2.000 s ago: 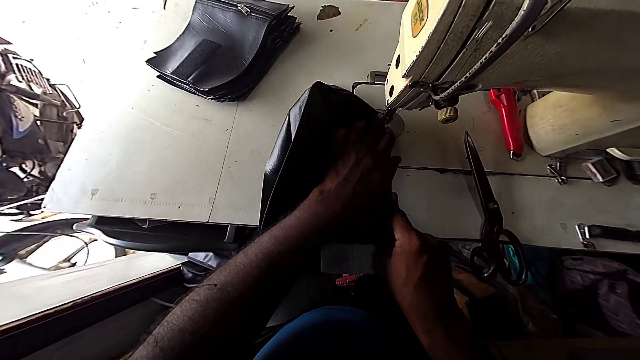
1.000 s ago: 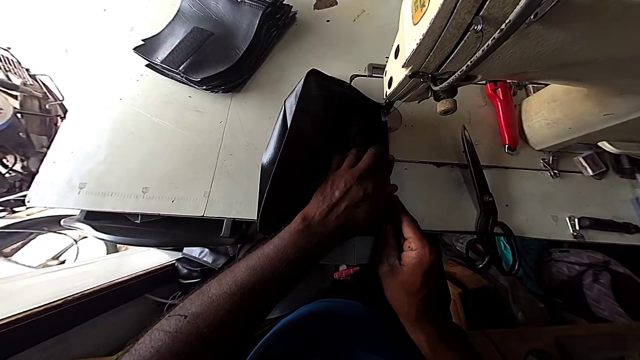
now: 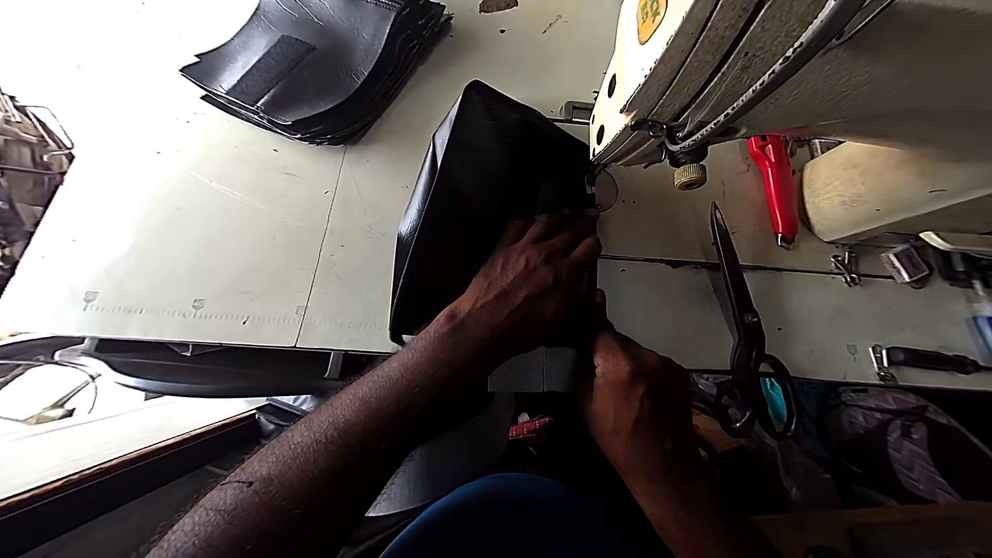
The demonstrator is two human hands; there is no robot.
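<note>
A black leather-like piece (image 3: 488, 170) lies folded on the sewing table, its right edge at the needle area of a sewing machine (image 3: 643, 85). My left hand (image 3: 539, 267) lies on top of this piece near that edge, fingers bent and close together, just short of the needle. Lower down, my right hand (image 3: 635, 380) grips the same piece's near edge, the thumb on top; its other fingertips are hidden. The near end of the piece hangs over the table's front edge, toward my lap.
Stacked black pieces (image 3: 318, 70) lie at the back left. Right of my hands, large scissors (image 3: 748, 325) reach over the front edge. A red-handled tool (image 3: 773, 186), small metal clips (image 3: 846, 267) and a black-handled tool (image 3: 930, 360) lie farther right. Cloth (image 3: 891, 434) sits below the table.
My left hand was nearer the needle two seconds ago and then drew back along the black piece toward me. My right hand remains at the near edge.
</note>
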